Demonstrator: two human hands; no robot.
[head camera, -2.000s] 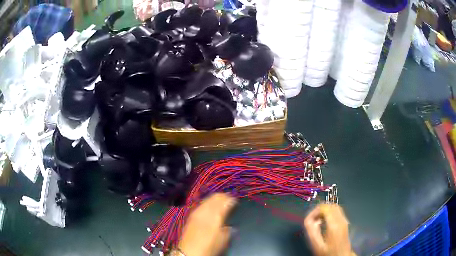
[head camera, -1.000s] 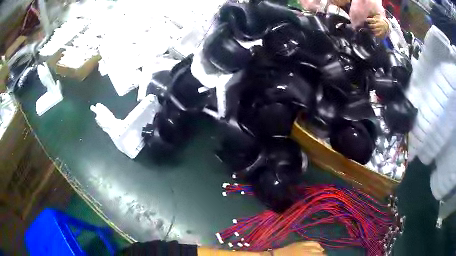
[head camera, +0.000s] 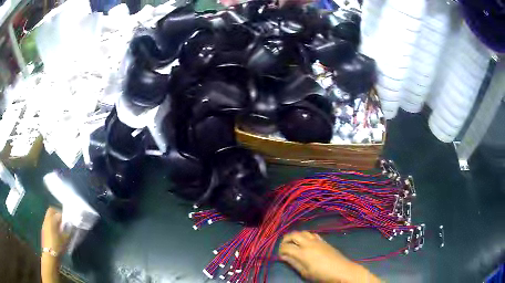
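Note:
My left hand (head camera: 53, 235), at the lower left, holds a white plastic bracket (head camera: 75, 205), slightly blurred, above the bench. My right hand (head camera: 313, 254) is at bottom centre, fingers curled down at the near edge of a bundle of red and blue wire leads (head camera: 299, 199). Its fingertips are hidden, so I cannot tell if it grips a lead. One red lead runs from beside this hand to the right. The leads have small white connectors (head camera: 209, 273) at the lower left and metal ends (head camera: 408, 213) at the right.
Black plastic housings (head camera: 221, 105) are heaped behind the leads, some over a low open carton (head camera: 310, 152) of small white parts. White brackets (head camera: 66, 105) are piled at the left. Stacked white cups (head camera: 390, 50) and a pale upright post (head camera: 479, 119) stand at the right.
My left hand is now in view with a white bracket, which lay beside the black housings a second ago. The view has swung left, then back right. My right hand is over the leads.

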